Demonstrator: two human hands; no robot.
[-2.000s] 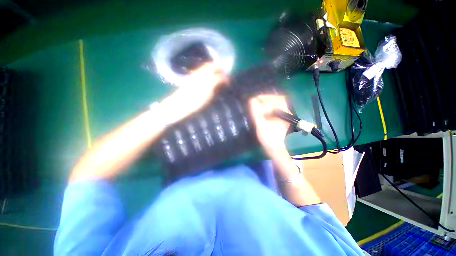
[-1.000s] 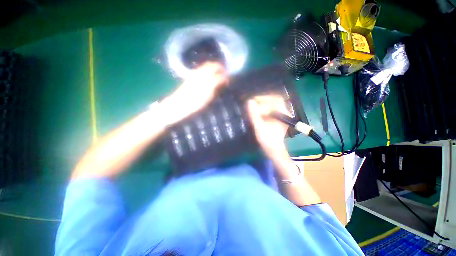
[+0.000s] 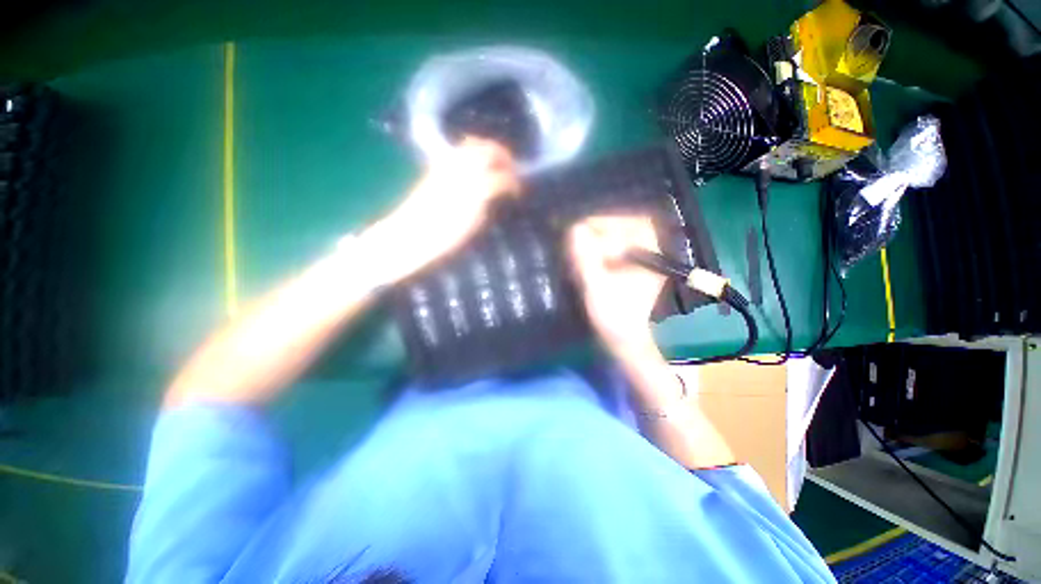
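A black component tray lies tilted in front of me, with rows of shiny glints in its pockets. My left hand is over the tray's far edge, by the near rim of an open plastic bag with dark contents. It is overexposed and blurred, so its fingertips and anything in them cannot be made out. My right hand is over the right part of the tray, closed on a black corded tool with a pale band.
A black fan and a yellow box stand at the far right, with a tied plastic bag beside them. Cables run over the green mat. Cardboard is at the near right. Black stacks flank the bench.
The whole view has shifted, so bag, fan and yellow box appear further right. More of the tray's right end shows. The right hand still holds the tool.
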